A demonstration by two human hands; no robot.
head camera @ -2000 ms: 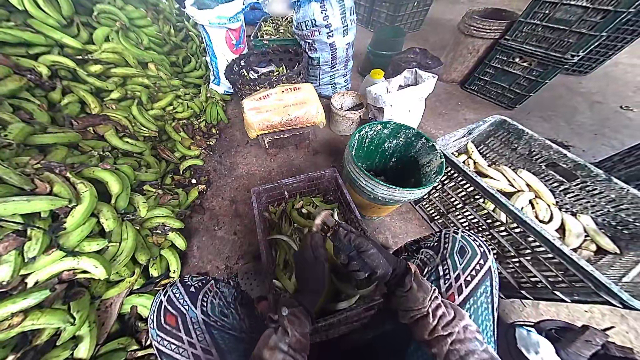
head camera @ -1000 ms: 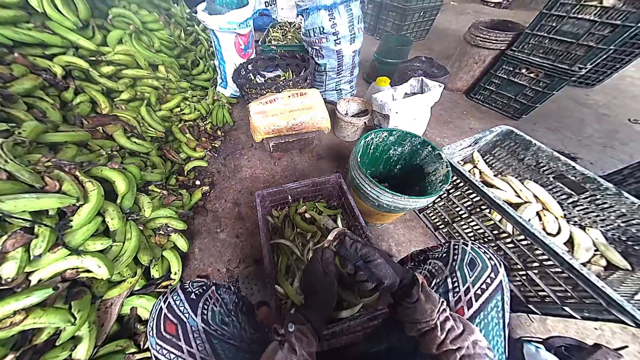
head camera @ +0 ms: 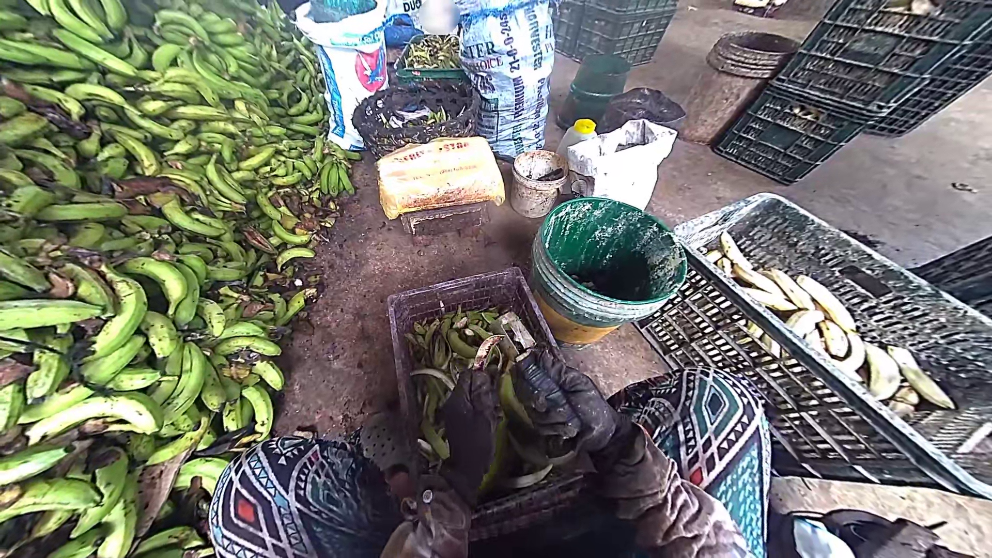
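Both my hands wear dark, stained gloves and work over a purple-brown plastic crate [head camera: 401, 341] of green plantain peels [head camera: 434, 341]. My left hand [head camera: 471, 422] is closed around a plantain whose pale, reddish-brown end [head camera: 487, 351] sticks up above the fingers; the rest is mostly hidden. In my right hand [head camera: 566, 403] is a knife-like tool with a dark handle and a short, flat, stained blade [head camera: 518, 330] pointing up and away. The blade is close to the plantain's end; contact cannot be told. Peeled plantains [head camera: 833, 325] lie in a black crate [head camera: 806, 372] at the right.
Green plantains [head camera: 116, 310] form a large heap at the left. Beyond my crate stand a green-rimmed bucket [head camera: 608, 256], a yellow-wrapped low stool [head camera: 440, 178], a small pail [head camera: 536, 184] and a white sack [head camera: 624, 159]. Stacked crates [head camera: 829, 85] stand at the back right.
The tool's blade, not plainly visible in the earlier frames, now shows above my right hand. My left hand has moved slightly left since one second ago.
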